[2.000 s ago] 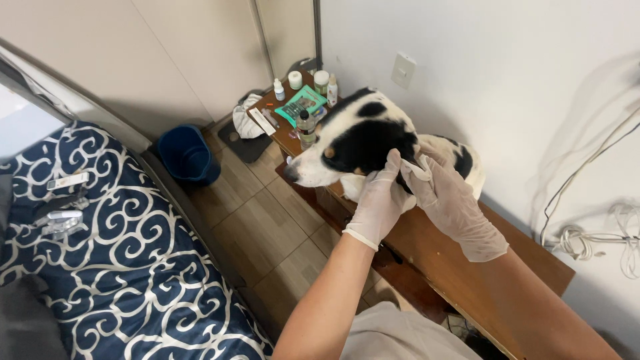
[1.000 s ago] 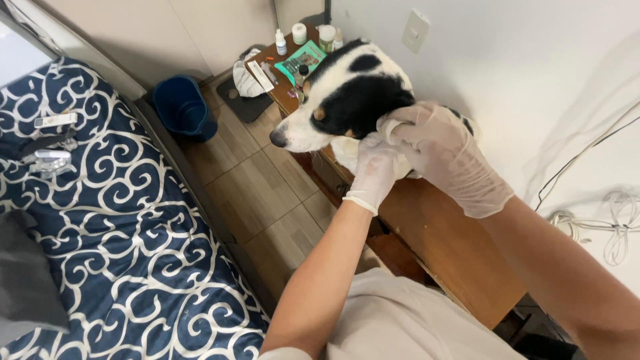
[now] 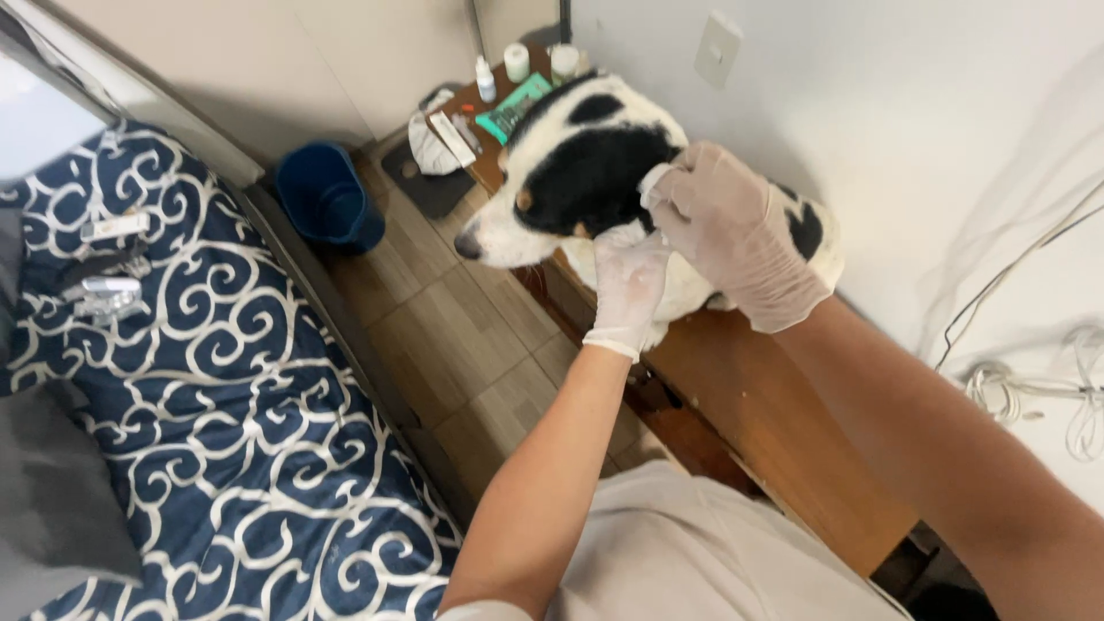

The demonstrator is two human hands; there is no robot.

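A black and white dog point(image 3: 604, 172) sits on a wooden table against the wall, its snout pointing left. My left hand point(image 3: 632, 280), in a translucent white glove, is at the side of the dog's head, below the ear; its fingertips are partly hidden, perhaps on the ear flap. My right hand point(image 3: 724, 224), gloved too, has its fingers bent around a small white wad point(image 3: 660, 178), which looks like gauze or cotton, and presses it at the dog's ear. The ear itself is mostly covered by the hands.
On the table's far end stand a dropper bottle point(image 3: 485, 79), white-lidded jars point(image 3: 517, 62) and a green packet point(image 3: 515, 108). A blue bin point(image 3: 329, 198) is on the tiled floor. The bed point(image 3: 259, 414) with a patterned cover runs along the left; cables point(image 3: 992, 388) hang at the right wall.
Two seconds ago both hands were close together at the ear; now my right hand sits higher, above the left one. The dog's head has shifted slightly.
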